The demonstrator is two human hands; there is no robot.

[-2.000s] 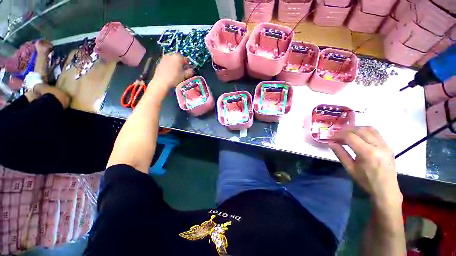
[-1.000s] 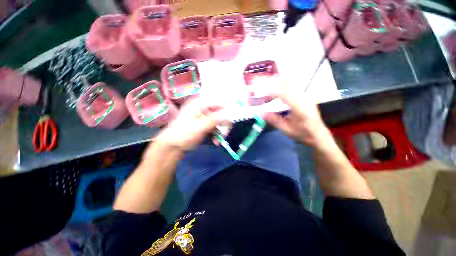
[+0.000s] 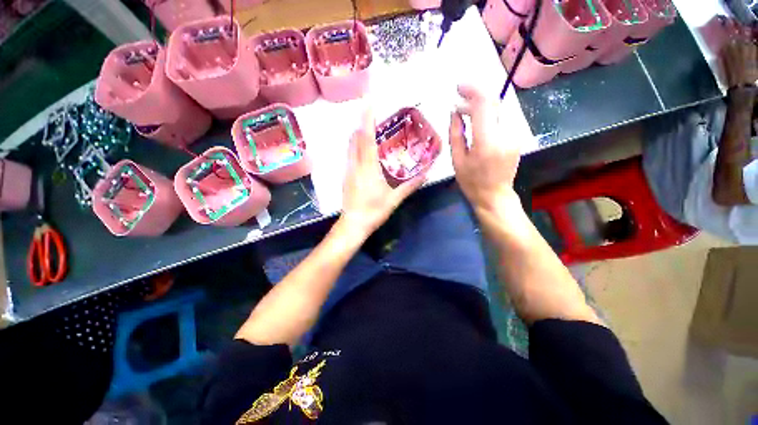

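A pink housing point(image 3: 408, 146) stands open side up on the white sheet point(image 3: 335, 124) in front of me. A dark bar and thin wires show inside it; I cannot make out a green frame. My left hand point(image 3: 370, 183) holds it, fingers along its left side and thumb at its near edge. My right hand point(image 3: 486, 153) is just right of it, fingers apart and empty. Three housings with green frames, one of them here point(image 3: 270, 143), stand to the left. Loose frames point(image 3: 79, 141) lie tangled at far left.
Taller pink housings point(image 3: 212, 66) stand behind. Screws point(image 3: 403, 37) lie heaped at the back. The screwdriver tip point(image 3: 445, 29) and a black cord point(image 3: 517, 58) are beyond my right hand. Red-handled scissors point(image 3: 47, 255) lie left. More housings point(image 3: 573, 29) and a person's arm point(image 3: 733, 116) are right.
My view has turned right. The green frame held between both hands a second ago is no longer visible. My left hand has moved onto the housing; my right hand is raised beside it.
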